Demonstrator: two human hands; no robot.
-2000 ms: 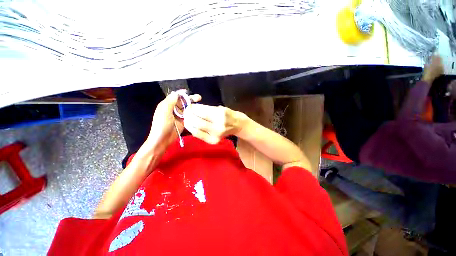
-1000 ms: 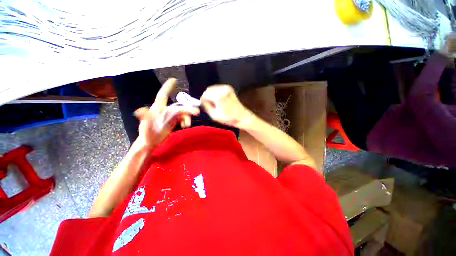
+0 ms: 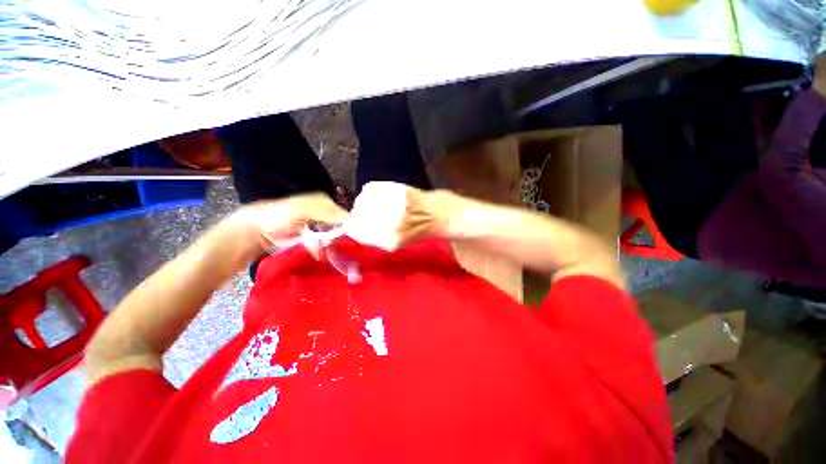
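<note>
My left hand [image 3: 288, 220] and my right hand [image 3: 385, 216] are close together above my lap, in front of the red shirt. Both are closed on a small pale coiled cable [image 3: 319, 239] between them. A pale end of it hangs below the fingers. The hands and the cable are blurred, so its exact shape cannot be told. Many loose grey-white strands [image 3: 195, 59] lie in wavy lines on the white table [image 3: 398, 68].
An open cardboard box [image 3: 572, 149] with tangled pale loops stands right of my knees. A red stool [image 3: 54, 317] and a blue crate [image 3: 149, 198] are at left. Other cartons [image 3: 702, 349] lie at lower right. A person in purple [image 3: 770, 217] sits at far right.
My left hand's spread fingers have closed, and both hands have come together nearer the shirt with the cable between them. The view has shifted, leaving the yellow object mostly out of frame.
</note>
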